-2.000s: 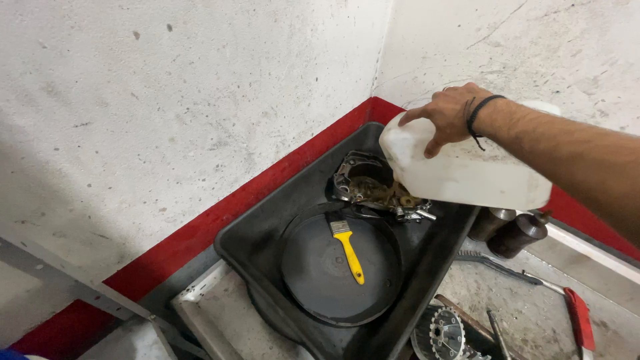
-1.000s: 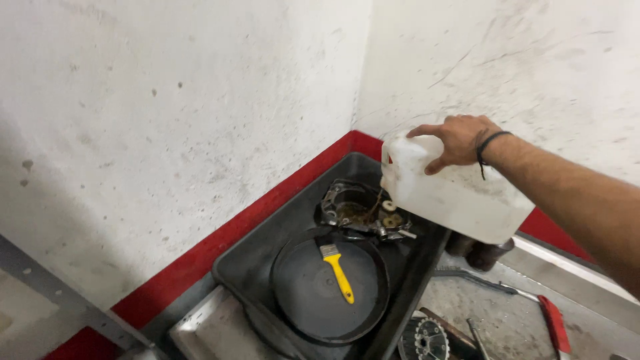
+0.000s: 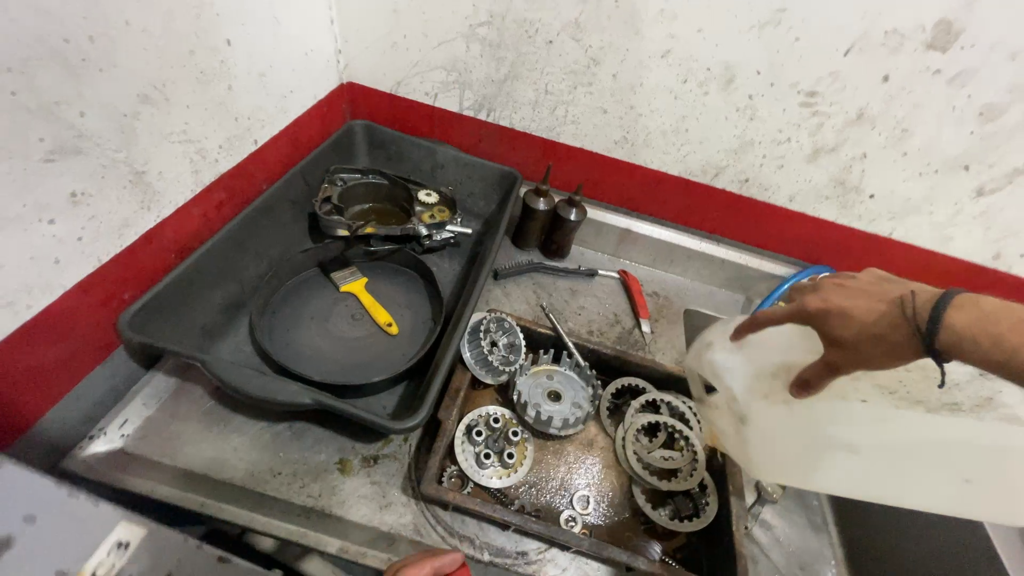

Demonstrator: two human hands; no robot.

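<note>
My right hand [image 3: 856, 328] grips the top of a translucent white plastic jug [image 3: 864, 440], tilted on its side beyond the right end of a metal parts tray [image 3: 560, 544]. Only the fingertips of my left hand [image 3: 428, 562] show at the bottom edge, beside a bit of something red; what they hold cannot be told. A metal engine cover [image 3: 376, 210] with liquid in its hollow lies in the black plastic tub [image 3: 264, 388]. Before it, a yellow-handled paintbrush [image 3: 369, 302] rests in a round black pan [image 3: 352, 344].
The parts tray holds a clutch basket [image 3: 554, 394], a clutch hub [image 3: 494, 348], a pressure plate [image 3: 494, 446] and several clutch plates [image 3: 664, 452]. Two dark bottles [image 3: 544, 220], a wire brush [image 3: 544, 270] and a red-handled tool [image 3: 635, 298] stand or lie behind it. A blue hose [image 3: 788, 288] is at right.
My right hand has carried the jug from above the engine cover to the right, past the parts tray. My left fingertips have come into view. The view has turned right.
</note>
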